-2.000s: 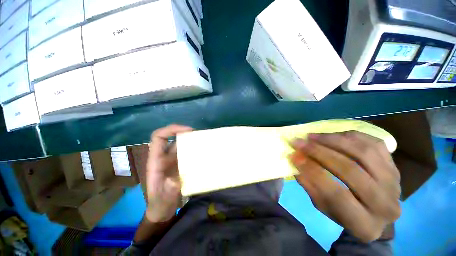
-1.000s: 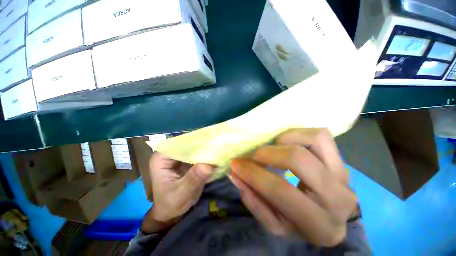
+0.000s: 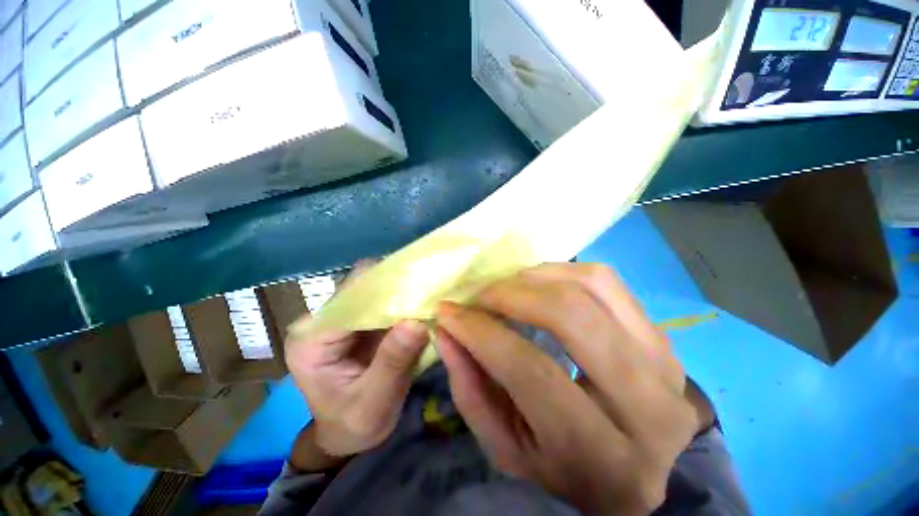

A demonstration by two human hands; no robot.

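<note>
A pale-yellow label sheet (image 3: 574, 202) is bent and slopes up to the right, past the near edge of the bench. My left hand (image 3: 353, 388) holds its lower left end between thumb and fingers. My right hand (image 3: 574, 373) has thumb and fingertips pinched together at the sheet's lower edge, close to my left thumb. No sticker can be made out at the fingertips. A white retail box (image 3: 549, 60) lies behind the sheet, which partly covers it.
Stacked boxes (image 3: 222, 111) stand at left on the green bench (image 3: 443, 161). The counting scale (image 3: 806, 60) is at right. Open brown cartons stand below, at left (image 3: 191, 423), some holding white boxes, and at right (image 3: 826, 262). A blue pallet (image 3: 237, 484) is at lower left.
The sheet has gone from flat between both hands to bent and sloping up to the right. My right hand has moved left, close to my left hand. The camera view has shifted slightly.
</note>
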